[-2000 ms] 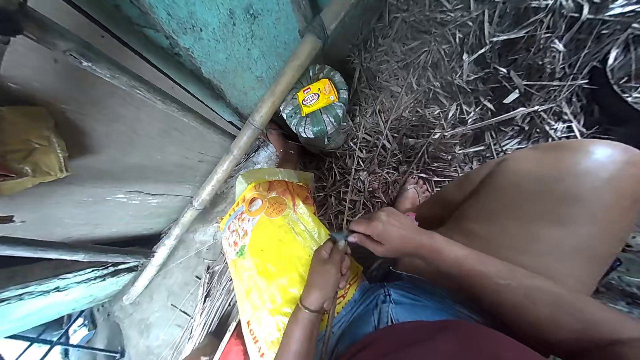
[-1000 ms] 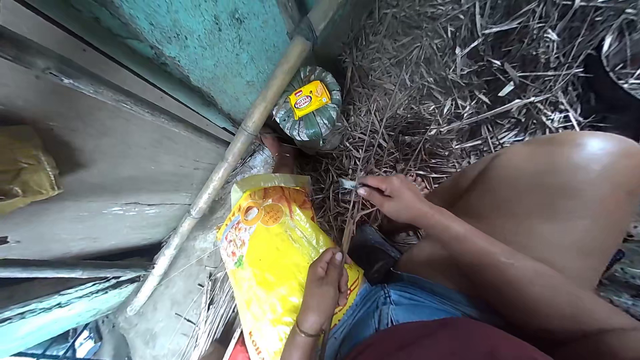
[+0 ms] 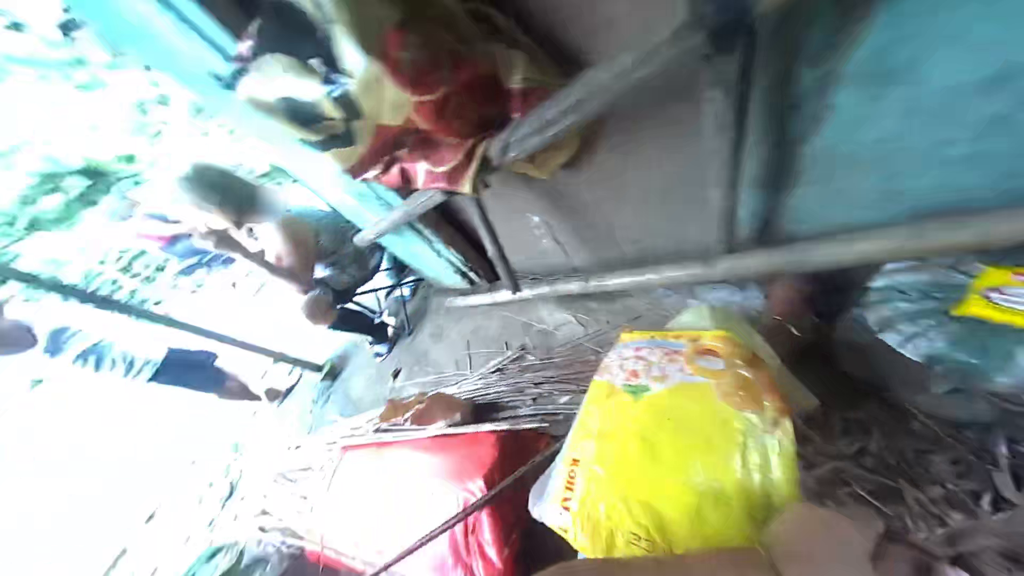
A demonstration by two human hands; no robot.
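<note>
At the bottom edge my left hand [image 3: 824, 536] is partly in view, blurred and cut off, with its forearm beside the lower edge of a yellow printed plastic sack [image 3: 688, 448]. Its fingers do not show clearly, so what it holds cannot be told. My right hand is out of view. A thin dark stick [image 3: 480, 502] slants across a shiny red object [image 3: 416, 480], left of the sack. Thin sticks [image 3: 520, 384] lie in a loose bundle on the floor behind it.
A pole [image 3: 656, 276] runs along the wall base. At the right, a yellow packet [image 3: 1000, 296] rests on a rounded, plastic-wrapped bundle [image 3: 912, 312], with dry leaf strips [image 3: 880, 456] below. Red and tan sacks [image 3: 448, 104] are at the upper left. A person [image 3: 320, 248] sits outside; another stands farther left.
The view has swung far to the left. Between the two earlier frames my hands moved apart; now my left hand is at the bottom edge and my right hand has left the view.
</note>
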